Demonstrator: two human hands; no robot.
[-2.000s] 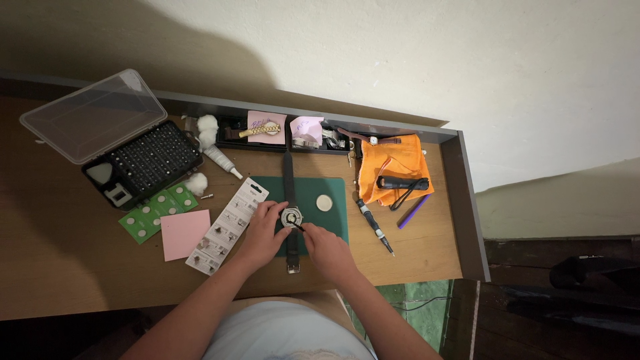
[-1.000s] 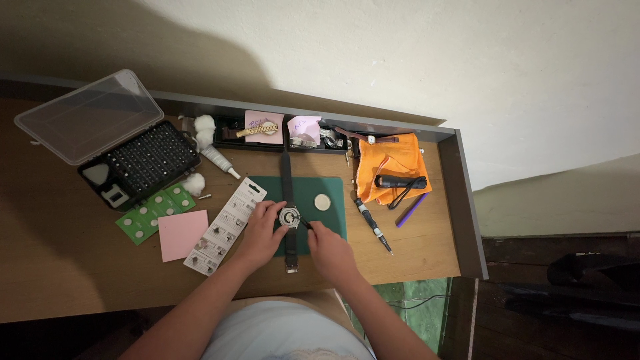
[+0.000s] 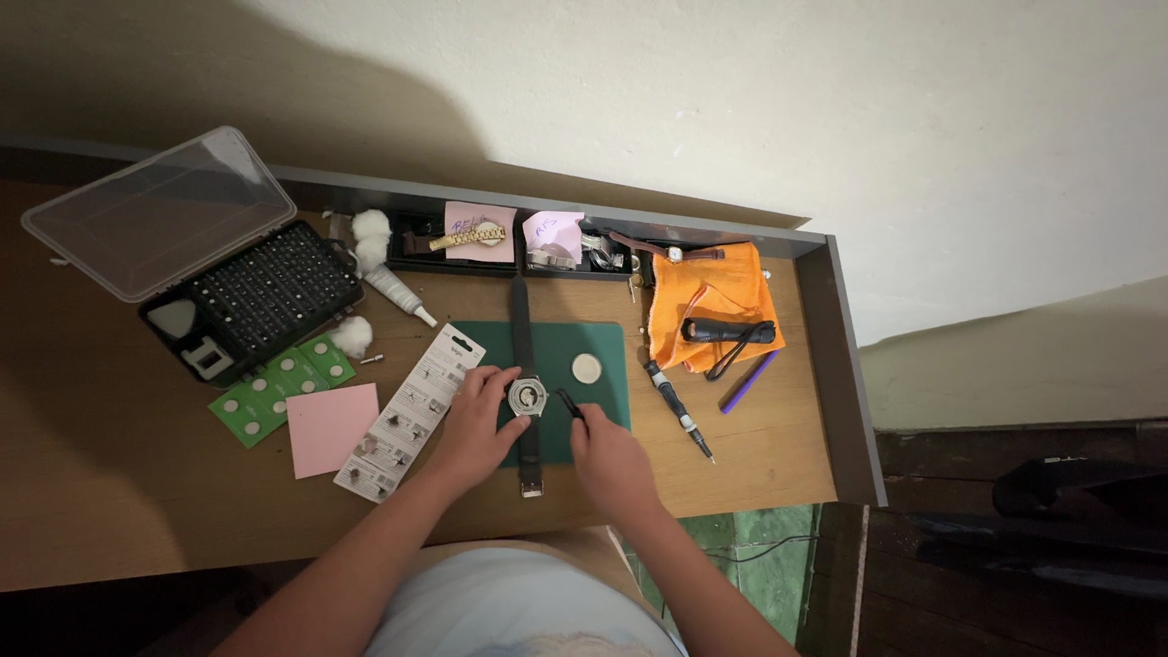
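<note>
A wristwatch (image 3: 528, 397) with a dark strap lies face down on the green mat (image 3: 602, 438), its case back off and the movement showing. My left hand (image 3: 479, 420) steadies the case, fingers at its upper left edge and thumb at its lower edge. Black tweezers (image 3: 570, 404) are held in my right hand (image 3: 613, 456), their tips just right of the case and apart from it. A round metal disc (image 3: 587, 369), which looks like the case back, rests on the mat at the upper right of the watch.
Left: a bit case (image 3: 265, 292), green button-cell cards (image 3: 274, 391), pink notes (image 3: 333, 429), a battery blister card (image 3: 411, 411), a tube (image 3: 400, 295), cotton balls (image 3: 351, 337). Behind: trays of watches (image 3: 474, 266). Right: a screwdriver (image 3: 677, 408), a flashlight (image 3: 725, 331) on orange cloth (image 3: 753, 274), a purple pen (image 3: 749, 381).
My right hand with the tweezers has drawn back a little to the right, off the watch case. My left hand has stayed at the case.
</note>
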